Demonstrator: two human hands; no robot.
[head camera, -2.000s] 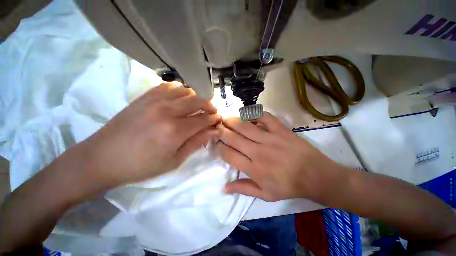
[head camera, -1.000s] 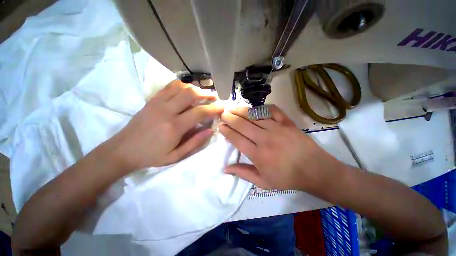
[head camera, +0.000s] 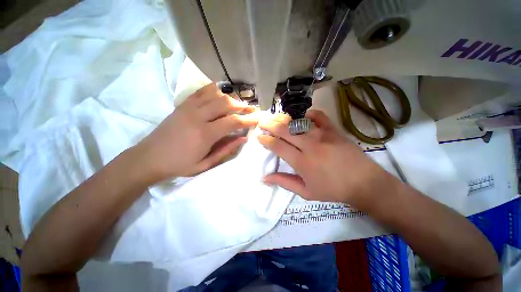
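A large white garment piece (head camera: 188, 219) lies gathered on the table, left of the needle area and under both hands, and hangs over the front edge. My left hand (head camera: 200, 134) rests on the fabric left of the presser foot, its fingertips at the fabric edge. My right hand (head camera: 325, 157) is just right of it, fingertips on the same fabric below the ribbed knob (head camera: 299, 125). The fingertips of both hands nearly meet in the bright light. The needle and the stitch line are hidden by glare and fingers.
The cream sewing machine head (head camera: 434, 34) fills the top. Olive-handled shears (head camera: 374, 108) lie right of the foot, beside a flat white strip (head camera: 423, 154). Ruler markings (head camera: 325, 213) run along the table's front. A blue basket (head camera: 384, 265) stands below, right of the wearer's jeans.
The view has shifted, so the machine head sits further right. My hands stay at the needle area, with the fabric still under them. More of the ruler markings shows.
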